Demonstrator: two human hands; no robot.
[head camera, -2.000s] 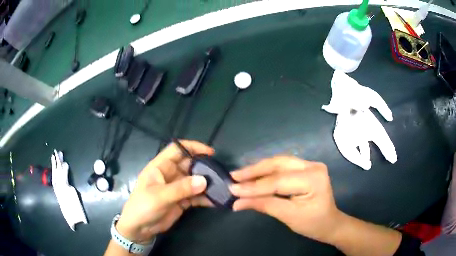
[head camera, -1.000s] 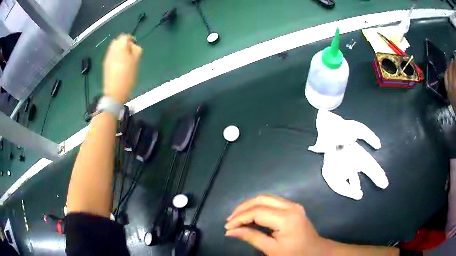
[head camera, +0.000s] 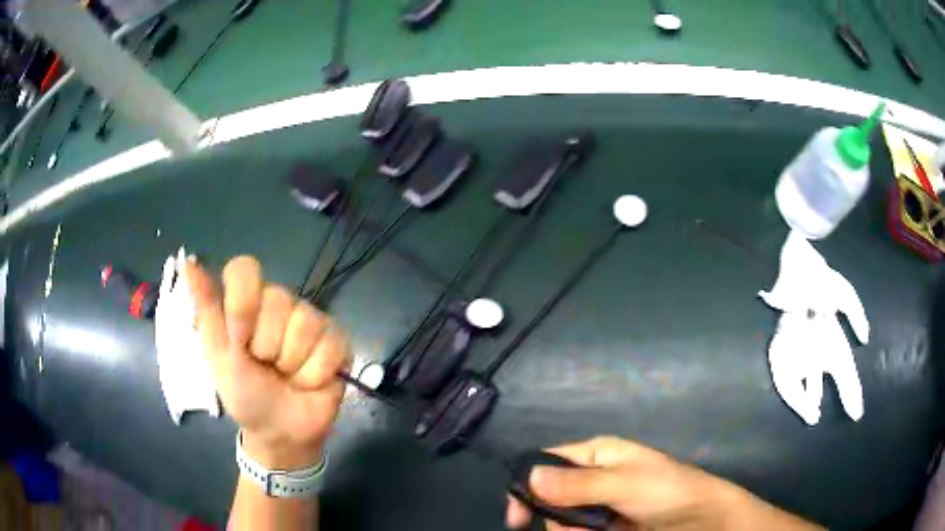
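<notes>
My left hand (head camera: 275, 358) is closed in a fist around one end of a thin black stem, at centre left. My right hand (head camera: 642, 487) grips the black oval body (head camera: 560, 496) of a gooseneck lamp unit at the bottom. The stem seems to run between both hands, partly blurred. The unit's round head is not visible, perhaps inside my left fist. Several similar units lie on the dark green mat beyond my hands, with black bodies (head camera: 440, 174) towards the belt and two bodies (head camera: 456, 410) nearer me. White round heads (head camera: 630, 211) show among them.
A green conveyor (head camera: 539, 36) with spaced units runs behind a white edge strip (head camera: 580, 79). A metal post is upper left. A white glove (head camera: 184, 347) and red-black tool (head camera: 130, 290) lie left. A squeeze bottle (head camera: 822, 185), another white glove (head camera: 813, 332) and a red-yellow tin (head camera: 922, 218) are right.
My left hand has come back from over the conveyor and closed on a stem. My right hand, empty one second ago, now holds a black body. The view has shifted.
</notes>
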